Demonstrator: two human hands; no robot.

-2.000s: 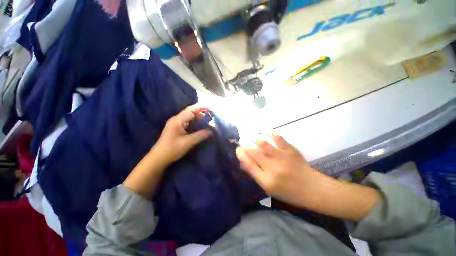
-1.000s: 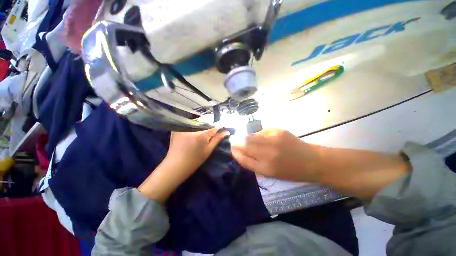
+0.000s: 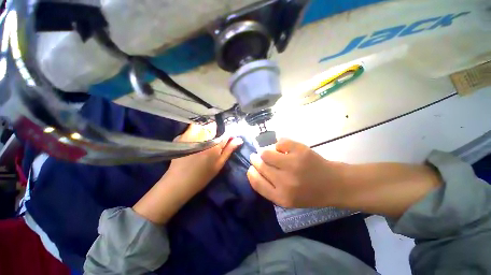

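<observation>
The navy fabric (image 3: 215, 209) fills the lap and runs up to the brightly lit needle area of the sewing machine (image 3: 177, 27). My left hand (image 3: 202, 161) pinches the fabric just left of the needle area, partly hidden behind the chrome guard (image 3: 118, 150). My right hand (image 3: 293, 174) holds the fabric's edge at the right of the needle area with bent fingers. Glare hides the needle and the exact stitching spot. The tension knob (image 3: 255, 83) looms above the hands.
Yellow-and-green snips (image 3: 336, 81) lie on the machine bed. A tan patch (image 3: 474, 78) is at the bed's right. A grey ruler strip (image 3: 312, 217) runs along the table's front edge. Red cloth (image 3: 24, 250) is at the lower left.
The view has moved closer to the machine, so the chrome guard and knob look larger. Both hands have moved up to the needle area with the navy fabric.
</observation>
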